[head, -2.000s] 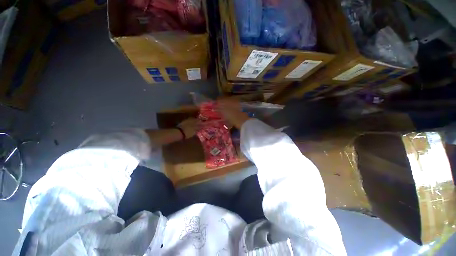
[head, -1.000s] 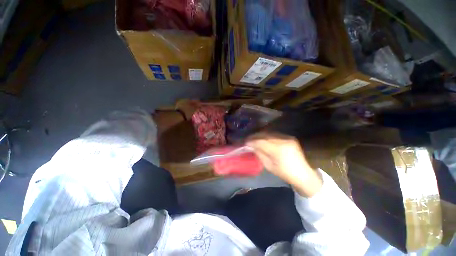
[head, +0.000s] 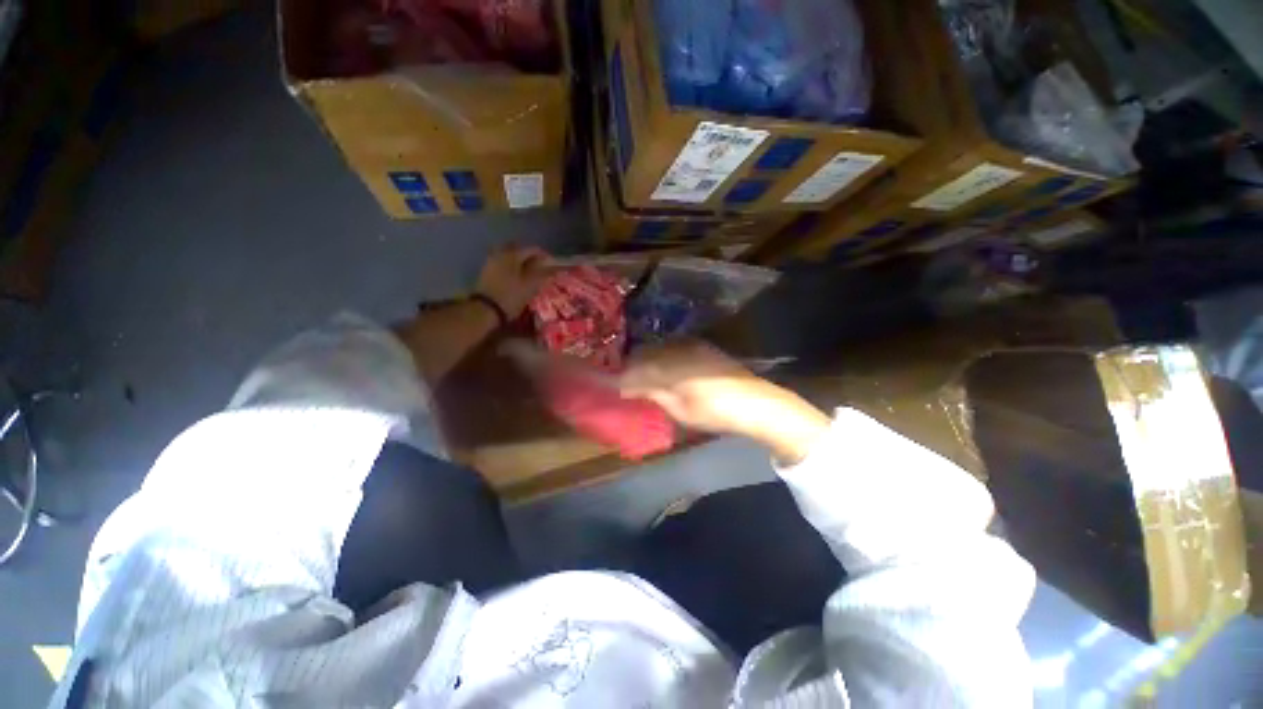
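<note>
My right hand [head: 700, 391] holds a small red bag [head: 610, 413], blurred, over the near part of a low open carton [head: 554, 468]. My left hand [head: 515, 277] is at the carton's far left edge, beside a bag of coral-red pieces [head: 579, 313] lying in the carton; its fingertips are unclear and I cannot tell if they grip it. A clear bag with dark purple contents [head: 668, 316] lies to the right of the red pieces.
Behind stand a carton of red bagged goods [head: 457, 139], a carton of blue bagged goods [head: 762, 164] and a carton with clear plastic [head: 970, 187]. An open taped carton [head: 1170, 485] lies at the right. A metal wheel-like base [head: 21, 471] shows at the left edge.
My right hand and its red bag have moved left and slightly away from me. My left hand, hidden or out of clear view a second ago, now shows at the carton's far left.
</note>
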